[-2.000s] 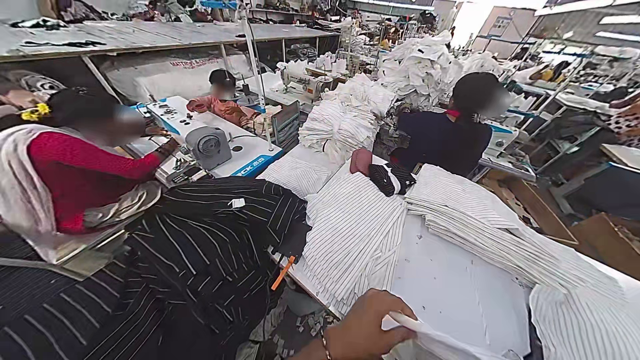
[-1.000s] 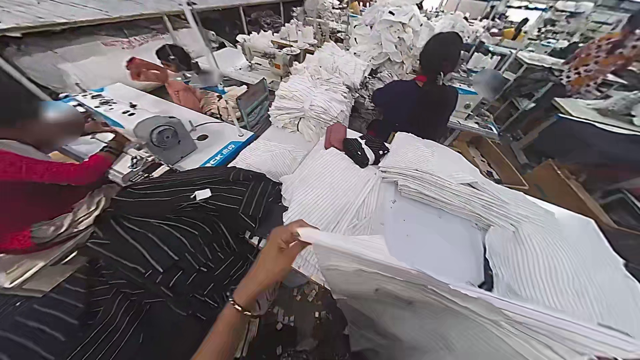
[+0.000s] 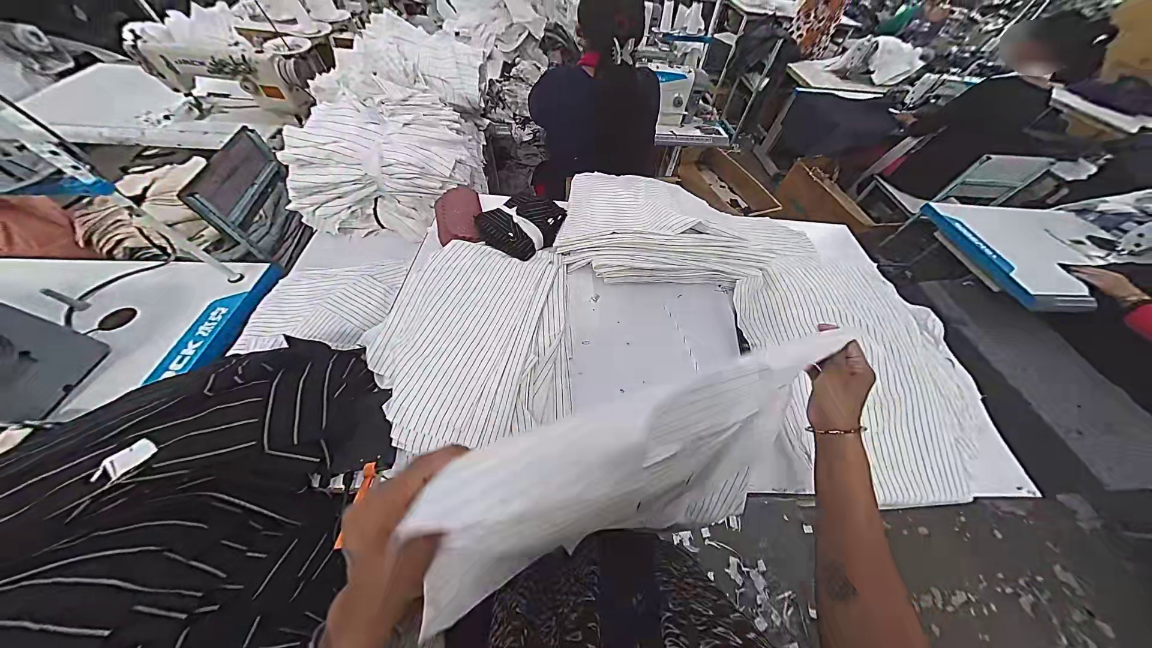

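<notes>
A white striped fabric piece [image 3: 594, 459] is stretched in the air between my two hands, over the near edge of the white table [image 3: 630, 337]. My left hand [image 3: 391, 531] grips its near left end. Pinched in my right hand [image 3: 841, 382], which has a bracelet at the wrist, is the far right corner. Striped white fabric stacks lie on the table: one at the left [image 3: 472, 337], one at the back [image 3: 657, 229] and one at the right [image 3: 864, 378], partly under my right hand. A black striped bundle [image 3: 520, 225] rests beside a reddish-brown object [image 3: 457, 214] at the back.
Black striped fabric [image 3: 180, 486] is heaped at the left, by an orange strip [image 3: 364, 495]. A tied fabric bundle [image 3: 378, 162] and a person's back [image 3: 594, 108] are beyond the table. Cardboard boxes [image 3: 823, 193] stand behind it. Scraps litter the floor [image 3: 972, 576].
Both hands now hold the fabric; one second ago only one hand was visible, at a white fabric edge. The view has swung to the right.
</notes>
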